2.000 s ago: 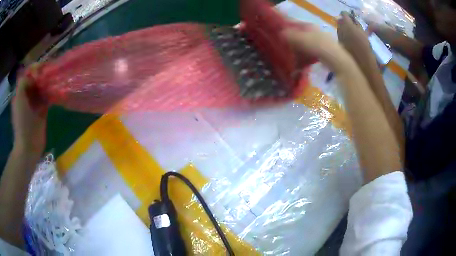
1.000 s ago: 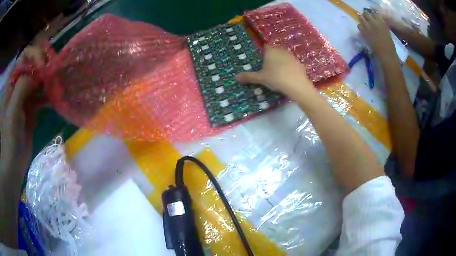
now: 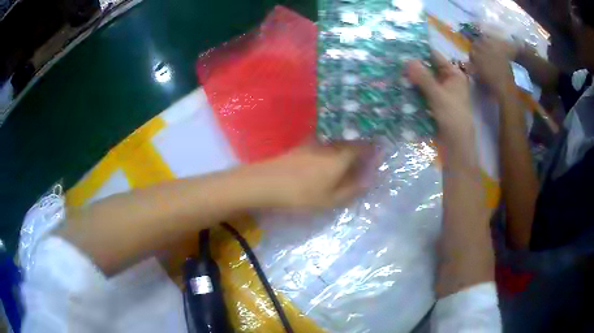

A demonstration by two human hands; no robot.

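A large green circuit board panel point(image 3: 371, 71) is held up at the top centre. My right hand point(image 3: 446, 88) grips its right edge, with the thumb over its face. My left hand point(image 3: 332, 175) is blurred just below the panel's lower edge; its fingers are not clear, and I cannot tell if it touches the panel. Pink bubble wrap point(image 3: 260, 94) lies flat to the left of the panel, partly behind it.
A black electric screwdriver point(image 3: 205, 299) with its cord lies at the bottom. White cables point(image 3: 42, 218) are at the left edge. Yellow tape point(image 3: 140, 159) crosses the white covering under shiny plastic film. Another person's arm point(image 3: 518, 156) reaches in at the right.
The panel has come out of the bubble wrap and is lifted in my right hand. My left hand has let go of the wrap's far left end and moved right, below the panel.
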